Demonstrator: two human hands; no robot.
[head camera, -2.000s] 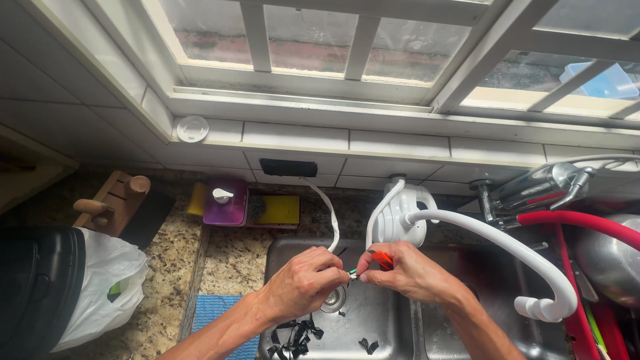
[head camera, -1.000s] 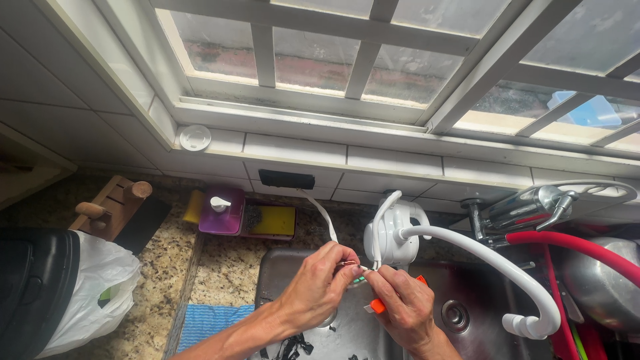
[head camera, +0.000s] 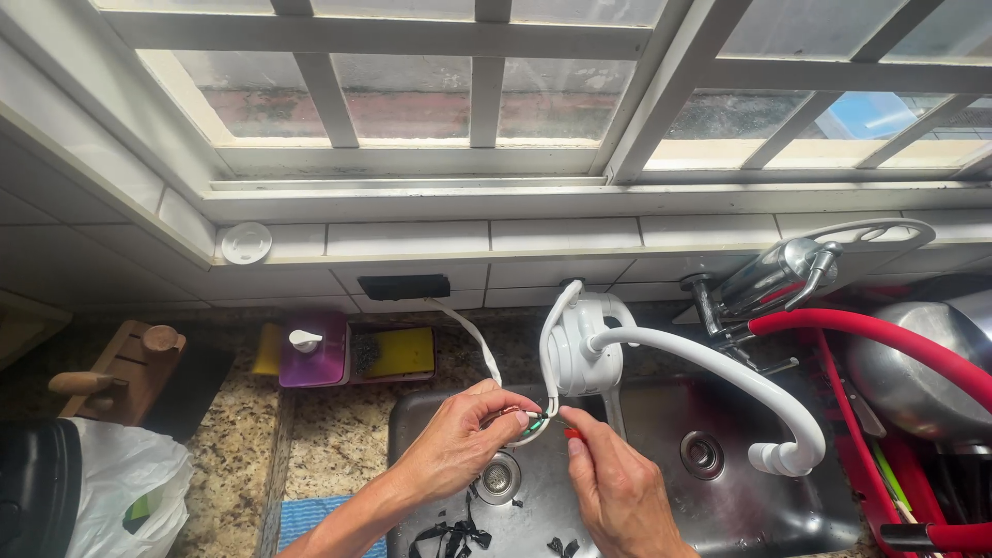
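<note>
My left hand (head camera: 465, 426) pinches the joined wires (head camera: 535, 422) between thumb and fingers, over the left basin. One white cable (head camera: 474, 333) comes from a black-covered wall opening (head camera: 403, 287); another runs down beside the white electric faucet (head camera: 585, 345) with its curved spout. My right hand (head camera: 612, 473) is just right of the wires, holding a small orange-red tool (head camera: 573, 434), mostly hidden by the fingers. Its kind cannot be told. Scraps of black tape (head camera: 457, 535) lie in the steel sink (head camera: 535, 504) below.
On the left stand a purple soap dispenser (head camera: 314, 349), a yellow sponge (head camera: 403, 353), a wooden knife block (head camera: 124, 372) and a white plastic bag (head camera: 124, 480). A chrome tap (head camera: 705, 302) with a red hose (head camera: 876, 322) and a red dish rack (head camera: 860, 457) are at the right.
My right hand has moved slightly away from the wires, where its fingers were close against my left hand's a second ago. The orange-red tool now shows less beyond the fingers.
</note>
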